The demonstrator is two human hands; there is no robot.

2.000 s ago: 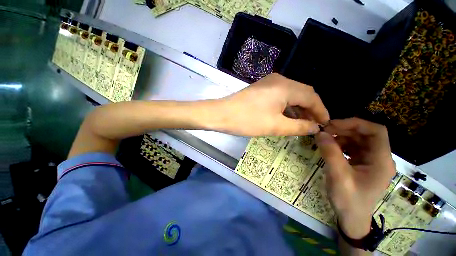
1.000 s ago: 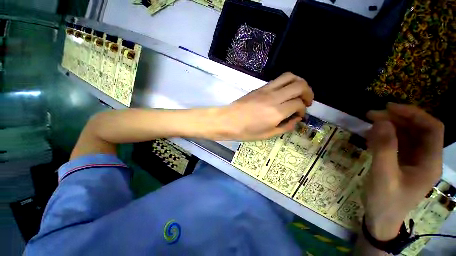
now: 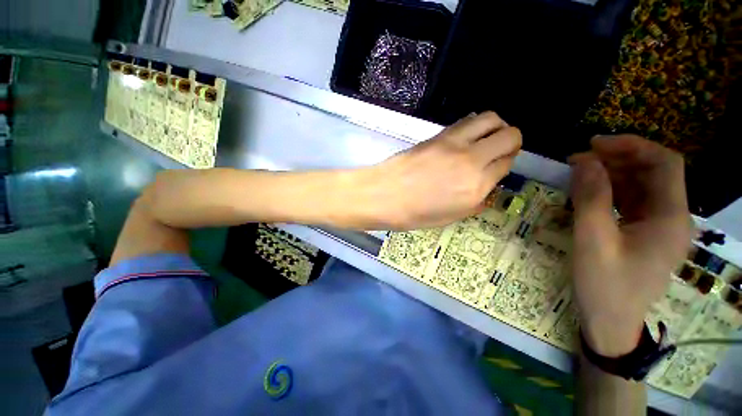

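Note:
Pale cream circuit boards (image 3: 464, 264) lie side by side between silver rails in front of me, with a yellow component (image 3: 514, 203) near their top edge. My left hand (image 3: 456, 175) reaches in from the left, its curled fingers over the top edge of these boards. The curled fingers hide whether it holds anything. My right hand (image 3: 630, 236), with a dark wrist strap, is over the boards' right part. Its thumb and forefinger are raised and close together near the upper rail. It is slightly blurred, and no part shows clearly between the fingertips.
Behind the rails stand a small-parts bin (image 3: 396, 69) of thin leaded pieces, a dark middle bin (image 3: 521, 69) and a large bin of orange-yellow coils (image 3: 663, 77). More boards (image 3: 163, 114) lie at the far left of the rails and others (image 3: 691, 325) at the right. A lower board tray (image 3: 285, 253) sits below the rails.
My hands, together at the fingertips two seconds ago, are now apart. Since one second ago, my right hand has moved slightly left and up. The view has shifted, so the bins appear further up and left.

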